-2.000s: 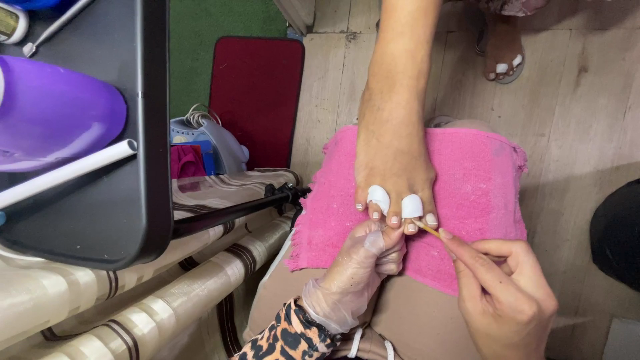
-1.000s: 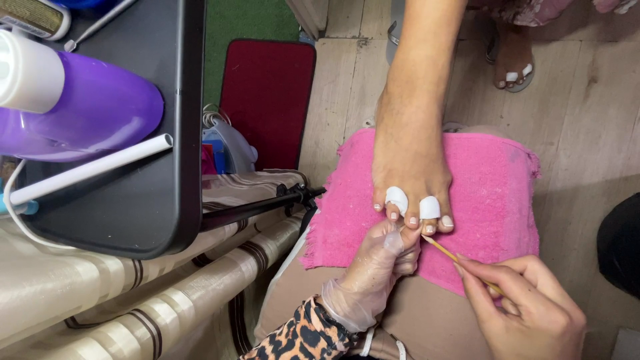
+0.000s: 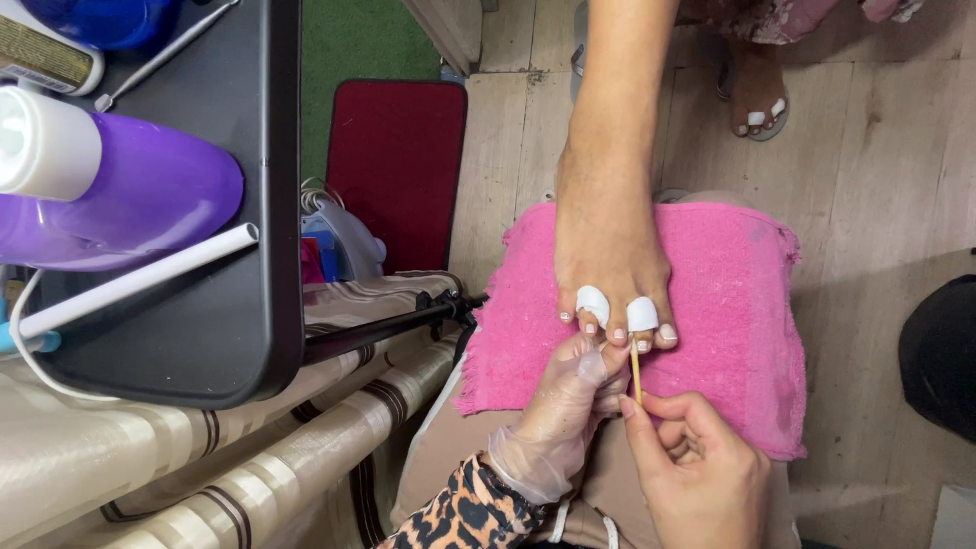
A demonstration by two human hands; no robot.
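Note:
Another person's foot (image 3: 610,221) rests on a pink towel (image 3: 732,305) spread over my lap, its toes toward me. White pads (image 3: 642,313) sit between some of the toes, and the nails have white tips. In a clear glove, my left hand (image 3: 564,396) holds a toe from below between thumb and fingers. My bare right hand (image 3: 698,465) pinches a thin wooden stick (image 3: 637,370) upright in view, its tip at the toes beside my left fingertips. Whether the tip touches a nail is too small to tell.
At left, a black tray (image 3: 278,198) holds a purple bottle (image 3: 160,191), a white tube (image 3: 137,282) and a metal tool (image 3: 168,53). Striped fabric (image 3: 252,488) lies below it. The person's other foot (image 3: 756,88) is at upper right; a black rounded object (image 3: 942,354) is at the right edge.
My right hand has moved left, closer to my left hand, and the stick has turned from slanting to nearly upright in view. My left hand stays at the toes.

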